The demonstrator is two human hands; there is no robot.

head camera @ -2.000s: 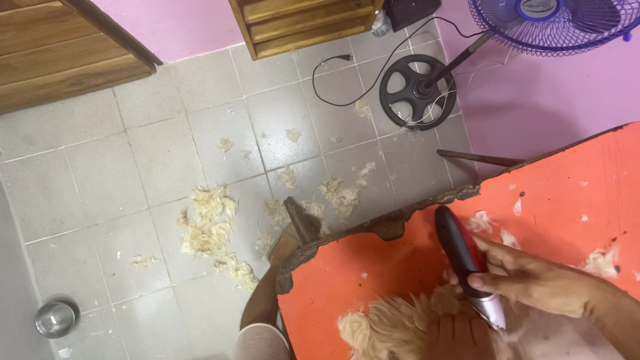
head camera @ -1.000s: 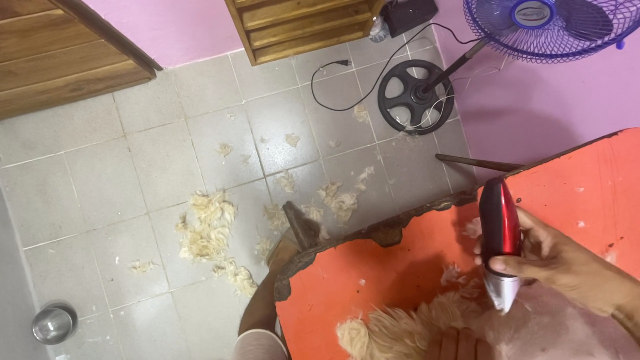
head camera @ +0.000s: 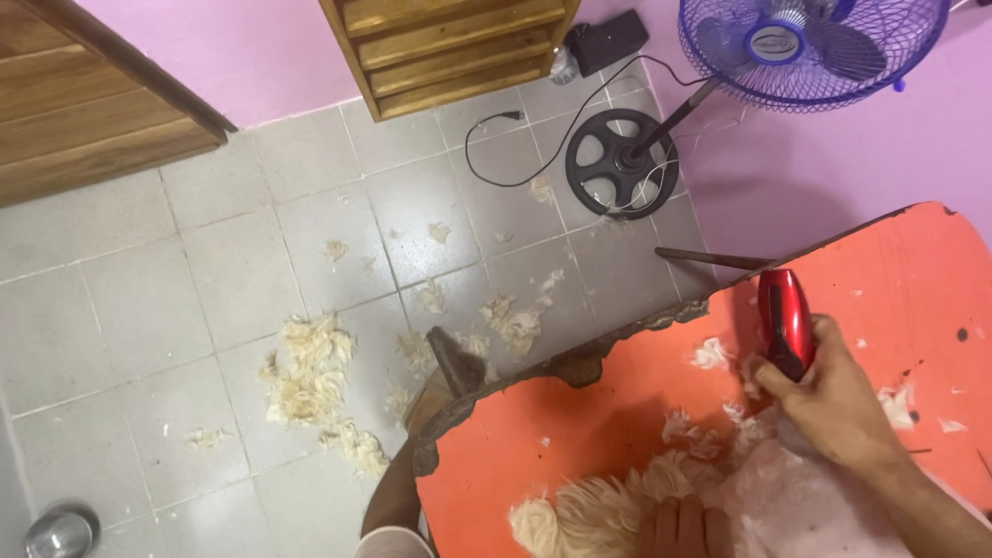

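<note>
My right hand (head camera: 833,395) grips a red and black cordless hair clipper (head camera: 786,322), held upright over the orange table (head camera: 852,310); its cutting end is hidden low behind the fingers. Just below lies a furry animal, with long cream fur (head camera: 612,504) at its left part and a closely clipped, pinkish body (head camera: 798,496) at the right. Its head cannot be made out. My left hand (head camera: 682,527) rests on the animal at the bottom edge, fingers bent over the fur where long meets short. Tufts of cut fur (head camera: 711,353) lie around on the table.
The table's far edge (head camera: 573,368) is chipped and broken. A leg and foot (head camera: 395,480) of a person show beside it. Piles of cut fur (head camera: 310,372) lie on the tiled floor. Beyond stand a purple fan (head camera: 775,43), its round base (head camera: 622,163), a loose cable (head camera: 496,184), wooden shelves (head camera: 457,46) and a metal bowl (head camera: 62,533).
My right hand with the clipper first moved away from the left hand, and the clipper has turned so that its red side shows. My left hand has stayed on the animal.
</note>
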